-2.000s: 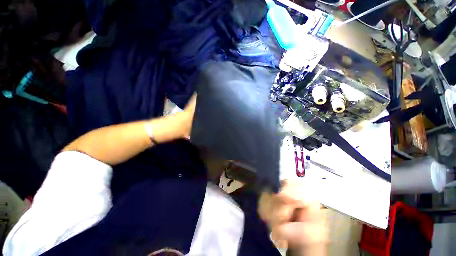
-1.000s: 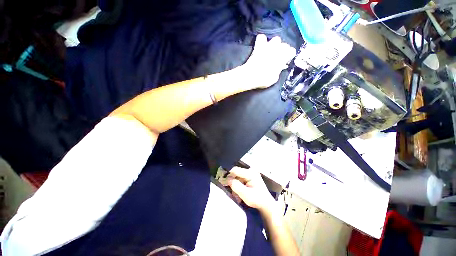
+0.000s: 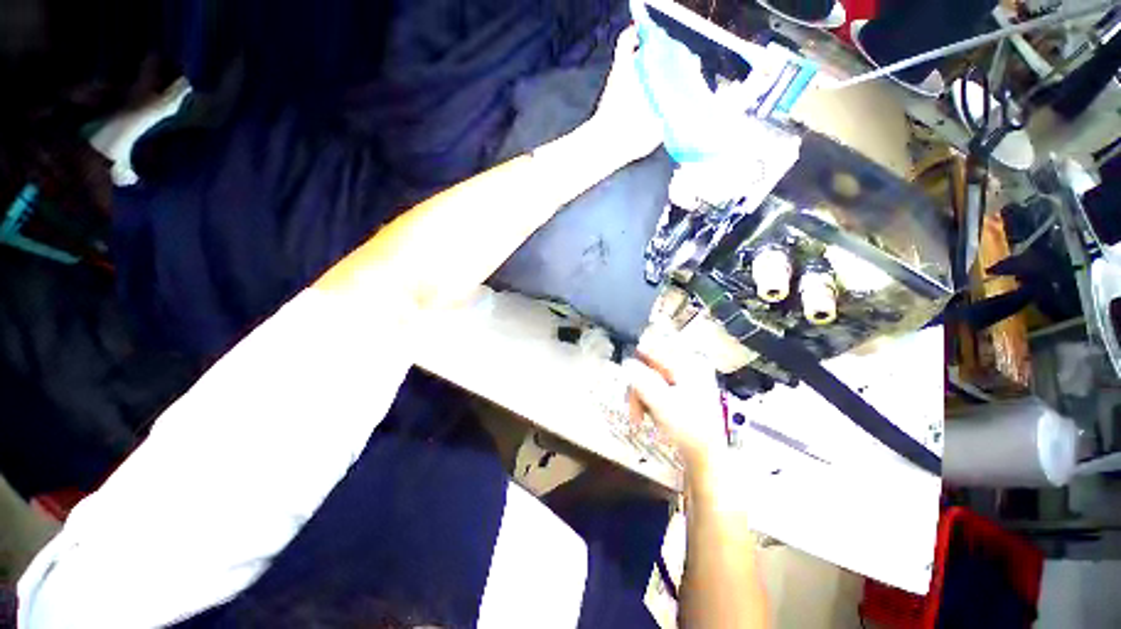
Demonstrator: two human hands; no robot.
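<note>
A blue-grey garment piece (image 3: 590, 246) lies flat left of the sewing machine (image 3: 861, 215), its edge at the presser foot area (image 3: 674, 240). My left hand (image 3: 629, 92) is at the far side of this cloth, beside the blue piece (image 3: 676, 92) on the machine head. It is washed out and partly hidden, so its grip does not show. My right hand (image 3: 670, 387) is at the near corner of the cloth, just below the presser foot, with fingers bent; its hold on the cloth is unclear. A black strip (image 3: 848, 406) runs diagonally from the machine over the white table.
Dark navy cloth (image 3: 283, 184) is heaped at left and behind. A mostly covered red-pink tool (image 3: 725, 418) and a thin grey sliver (image 3: 787, 440) lie on the white table (image 3: 848, 510). Dark scissors (image 3: 975, 184), a white cylinder (image 3: 1008, 442) and a red basket (image 3: 953, 565) are at right.
My left hand has moved farther back, to beside the blue piece. My right hand has moved up from the table's near edge to below the presser foot. Less of the blue-grey cloth hangs toward me.
</note>
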